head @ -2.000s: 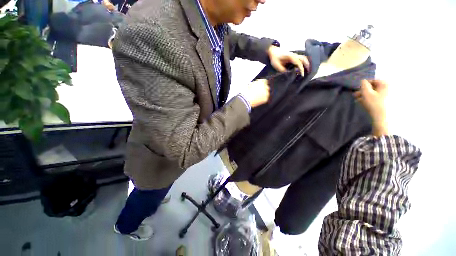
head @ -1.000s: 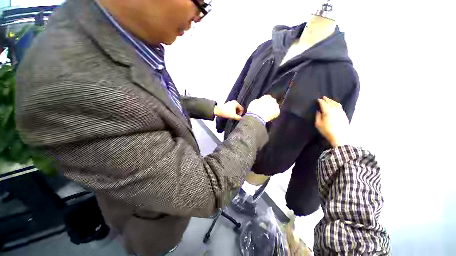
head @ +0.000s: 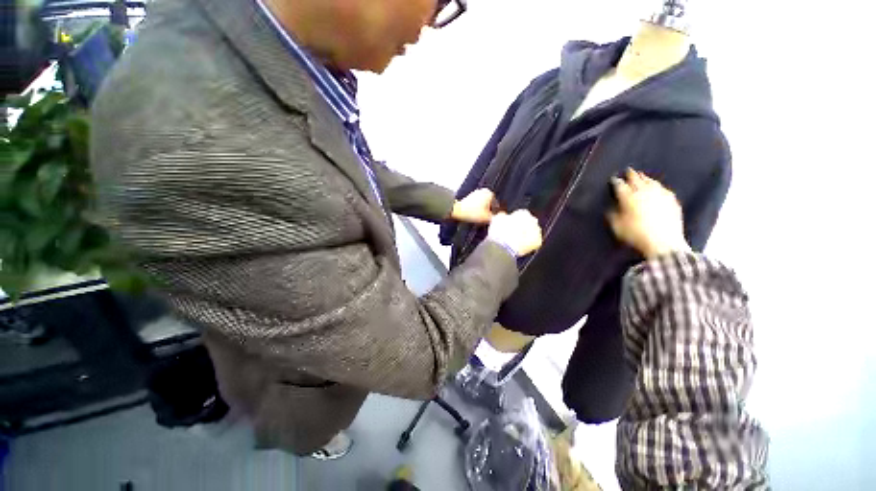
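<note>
A dark hooded jacket [head: 629, 144] hangs on a beige dress form [head: 653, 53], with its front open and a thin zip line [head: 576, 182] slanting down. My right hand [head: 648, 216], in a checked sleeve, is at the chest panel on the right. Its bent fingertips rest against the cloth and no fold shows gripped. My left hand is not in view. Another person's two hands [head: 514, 230] hold the lower front edges of the jacket. The long dark sleeve [head: 600, 369] hangs at the right.
The other person, in a grey-brown blazer [head: 279, 211], stands close on the left. A leafy plant [head: 43, 192] is at the left edge. Clear plastic bags [head: 504, 446] lie on the floor by the black stand leg [head: 418, 422]. A white wall is behind the form.
The other person's hands have moved down from near the collar to the lower front edges. My right hand has moved from the shoulder down to the chest panel. The view has shifted.
</note>
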